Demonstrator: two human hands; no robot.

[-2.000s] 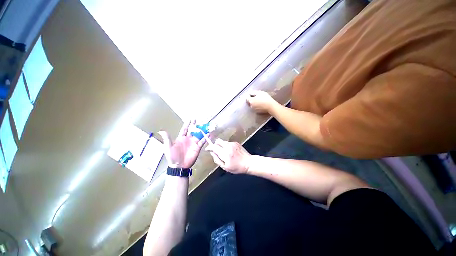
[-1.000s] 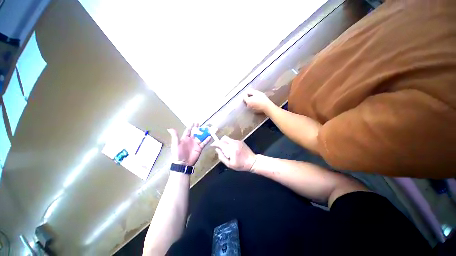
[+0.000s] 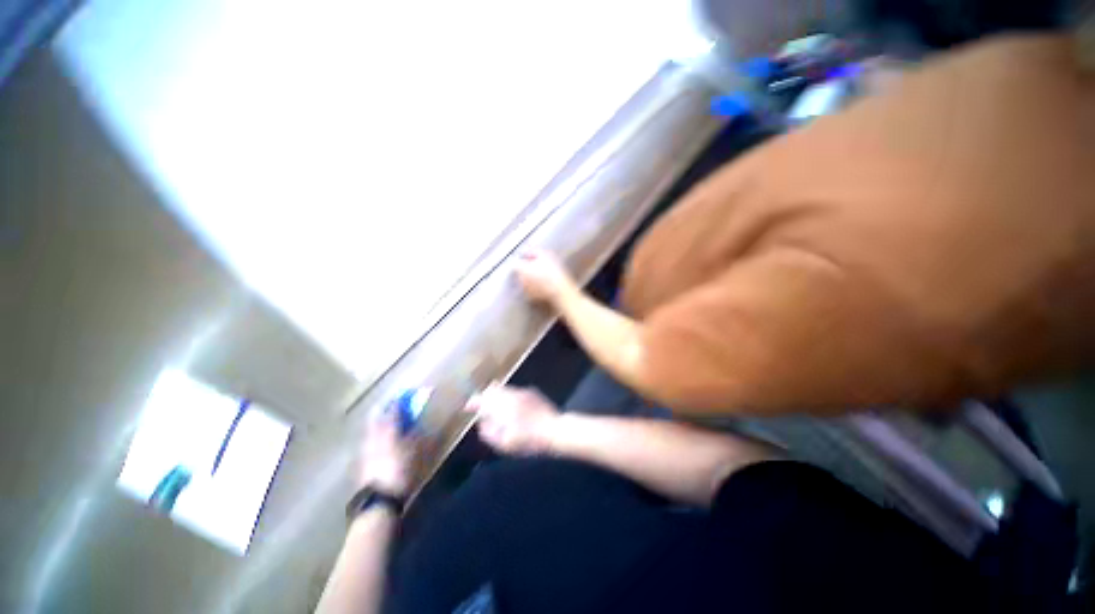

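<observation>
The view is blurred. My left hand (image 3: 384, 456), with a dark watch band on its wrist, is over the near edge of the brown table (image 3: 282, 396). It holds a small blue-and-white item (image 3: 412, 409) at its fingers. My right hand (image 3: 516, 420) is just to the right, a little apart from the item, fingers bent together. Something small and pale may be at its fingertips, too blurred to tell.
A very large white sheet (image 3: 360, 156) covers much of the table. White paper (image 3: 207, 462) with a pen and a small green thing lies at left. A person in an orange-brown shirt (image 3: 829, 252) stands at right, a hand on the table edge.
The view has swung, so the hands and paper appear lower and further left. My right hand has drawn away from the blue-and-white item. Blue things at the table's far end have come into view.
</observation>
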